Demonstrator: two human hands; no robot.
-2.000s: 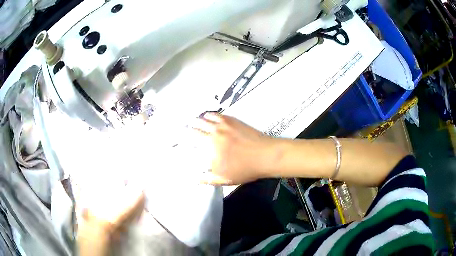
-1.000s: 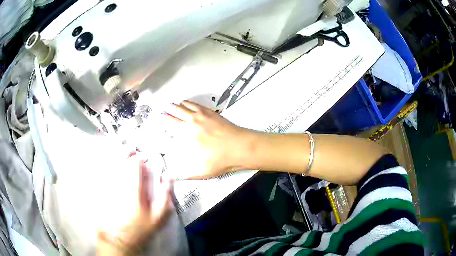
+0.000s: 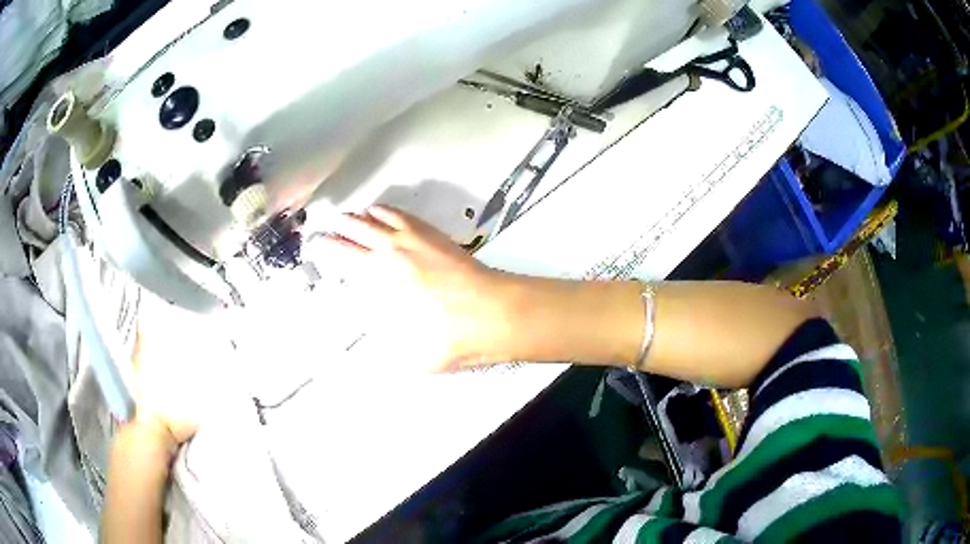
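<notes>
The white sewing machine (image 3: 351,96) spans the top, its dark needle area (image 3: 279,242) above overexposed cloth. The light garment piece (image 3: 213,468) lies under and in front of the needle area and hangs over the near edge. My right hand (image 3: 425,292) lies flat on the cloth just right of the needle area, fingers toward it; glare hides whether it grips. My left hand (image 3: 160,393) is at the cloth's left, below the machine head, mostly washed out by glare; its fingers cannot be made out.
Open thread snips (image 3: 527,170), a thin dark rod (image 3: 558,109) and black-handled scissors (image 3: 729,70) lie behind my right wrist. A ruler scale (image 3: 691,191) runs along the table edge. A blue crate (image 3: 824,218) is at the right. Grey cloth (image 3: 32,351) is heaped at the left.
My left hand has moved left, away from my right hand. My right hand has moved left, closer to the needle area, since the oldest frame. The cloth between them lies flatter.
</notes>
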